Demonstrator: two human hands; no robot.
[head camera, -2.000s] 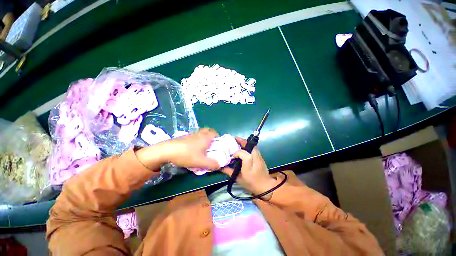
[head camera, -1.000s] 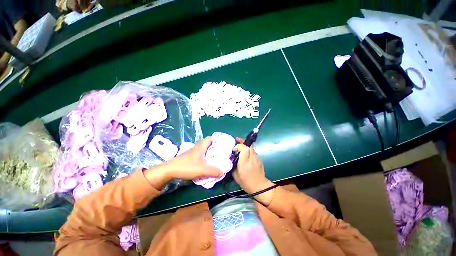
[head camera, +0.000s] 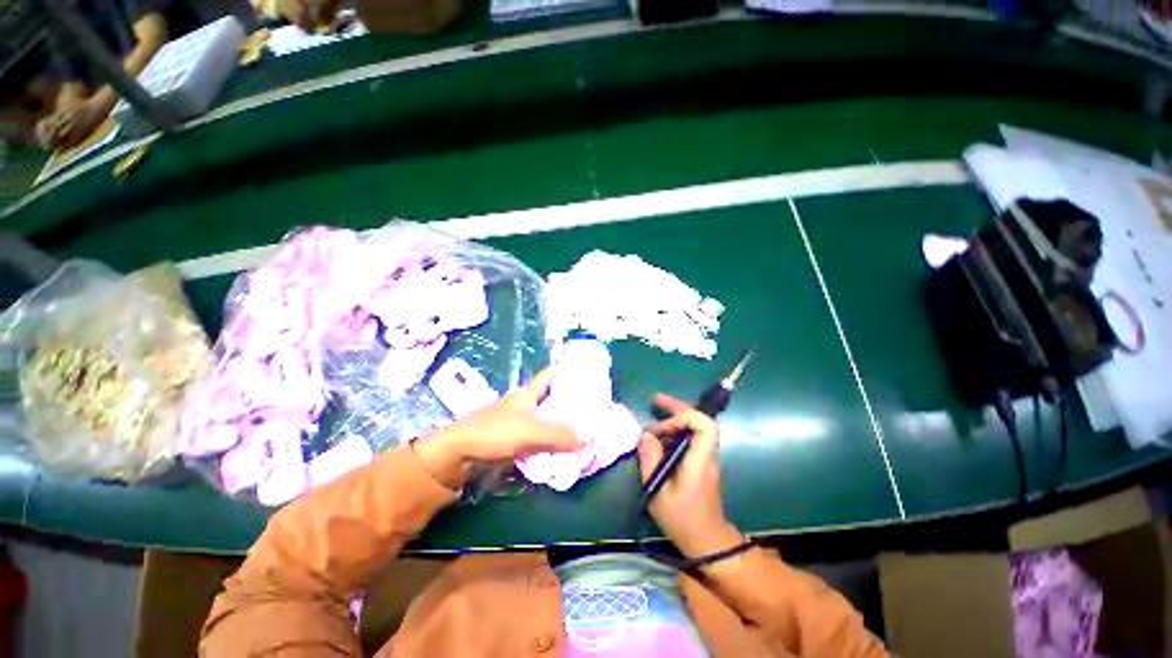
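Note:
My left hand (head camera: 508,431) holds pale pink plastic housings (head camera: 585,411), whitened by glare, above the bench's front edge. How many it holds is hard to tell. My right hand (head camera: 688,476) holds a black soldering iron (head camera: 701,414) like a pen, its thin metal tip pointing up and right, apart from the housings. The cord crosses my right wrist. A heap of small white pieces (head camera: 632,302) lies beyond my hands. An open clear bag of pink housings (head camera: 289,347) lies left of my hands.
A second clear bag of beige parts (head camera: 103,373) lies far left. A black boxy unit (head camera: 1015,302) with cables stands right, on white sheets (head camera: 1131,373). A single pale piece (head camera: 945,248) lies beside it. A cardboard box (head camera: 951,604) sits below the bench. A person's hands show upper left.
My right hand and the iron have moved away to the right from the housings. My left hand still holds the housings. The view has shifted, showing more of the far side.

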